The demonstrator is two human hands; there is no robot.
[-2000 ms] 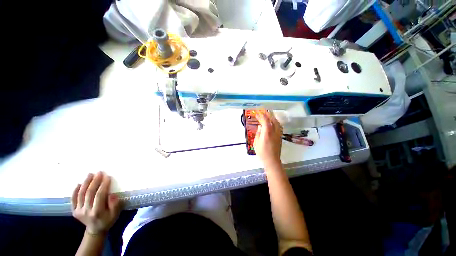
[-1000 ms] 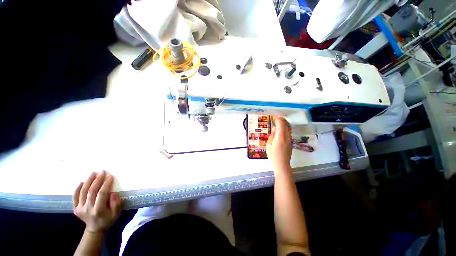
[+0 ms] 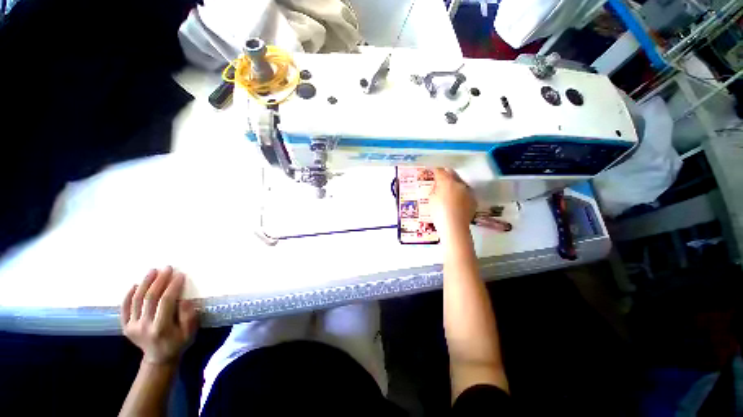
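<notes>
A smartphone [image 3: 417, 213] with a lit red and pink screen lies on the white machine table, right of the needle area and in front of the sewing machine head [image 3: 391, 122]. My right hand [image 3: 452, 197] is over the phone's right side, fingers at the upper part of the screen; it does not visibly hold the phone. My left hand [image 3: 159, 316] rests on the table's front edge at the ruler strip [image 3: 326, 295], fingers slightly apart, holding nothing. A black loop shows at the phone's left edge.
Small snips with reddish handles [image 3: 493, 221] lie right of my right hand. A black-handled tool [image 3: 562, 226] lies beside a small tray [image 3: 583, 218] at the right end. Dark fabric [image 3: 73, 89] is heaped at the left. Light cloth [image 3: 269, 28] lies behind the machine.
My right hand has moved from the phone's lower right side up to the upper screen, and the screen content has changed. The camera view has shifted slightly. My left hand stays on the edge.
</notes>
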